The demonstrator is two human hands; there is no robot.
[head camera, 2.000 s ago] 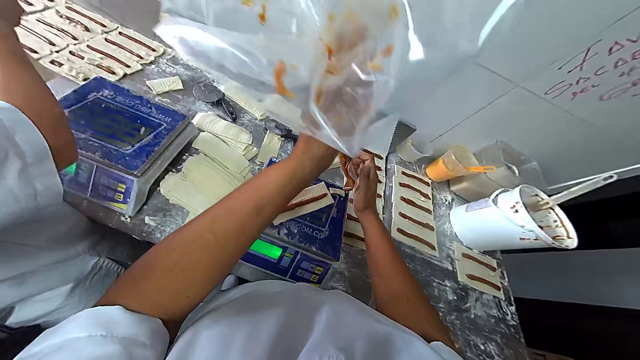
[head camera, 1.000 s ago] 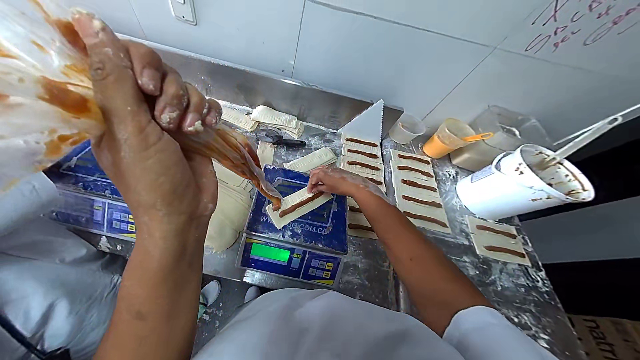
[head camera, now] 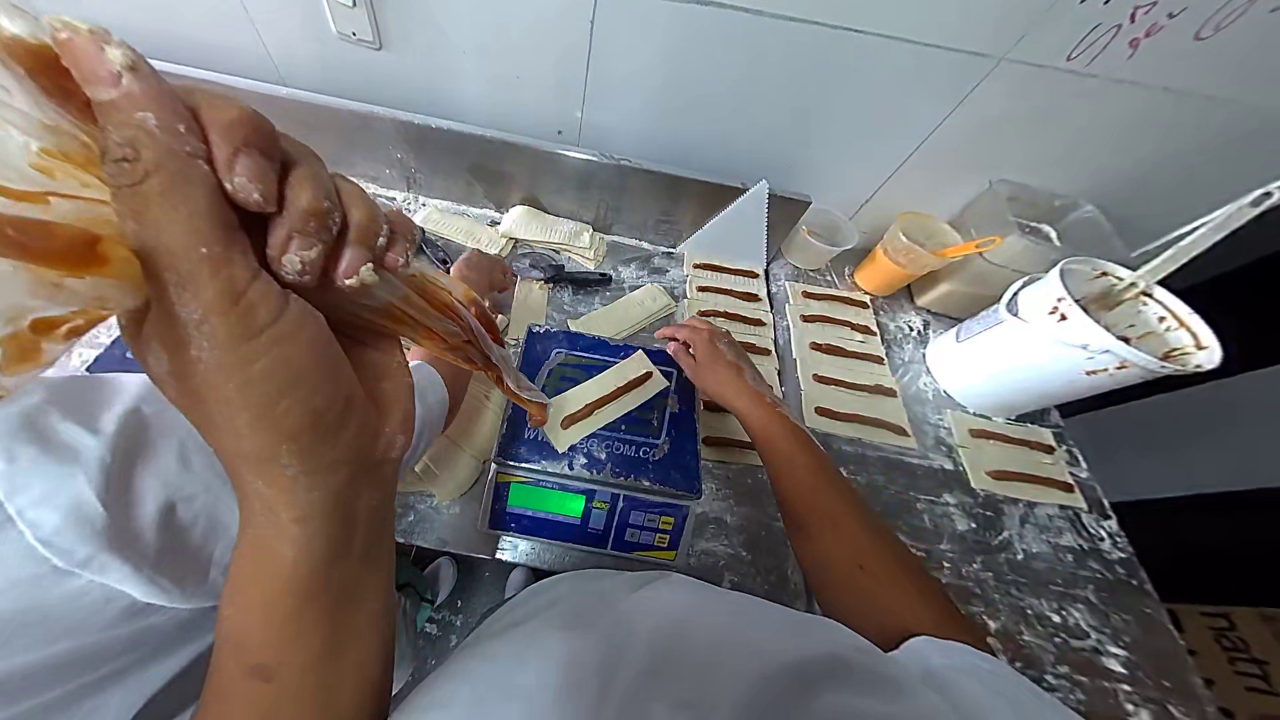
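Note:
My left hand, large in the upper left, is closed around a clear plastic piping bag of brown-orange filling. The bag's tip is at the left end of a dough rectangle that bears one brown line of filling. That rectangle lies slantwise on the blue platform of a digital scale, its display lit green. My right hand hovers by the platform's upper right edge with nothing visible in its fingers. Columns of dough pieces with brown lines lie to its right.
A co-worker's hand is behind the bag. Plain dough strips, a cutter with a black handle and a toothed scraper lie toward the wall. A clear cup, an orange cup and a white bucket stand right.
My right hand has left the dough piece on the scale and moved right. The bag, held high two seconds ago, has its tip down at the dough. The view has shifted.

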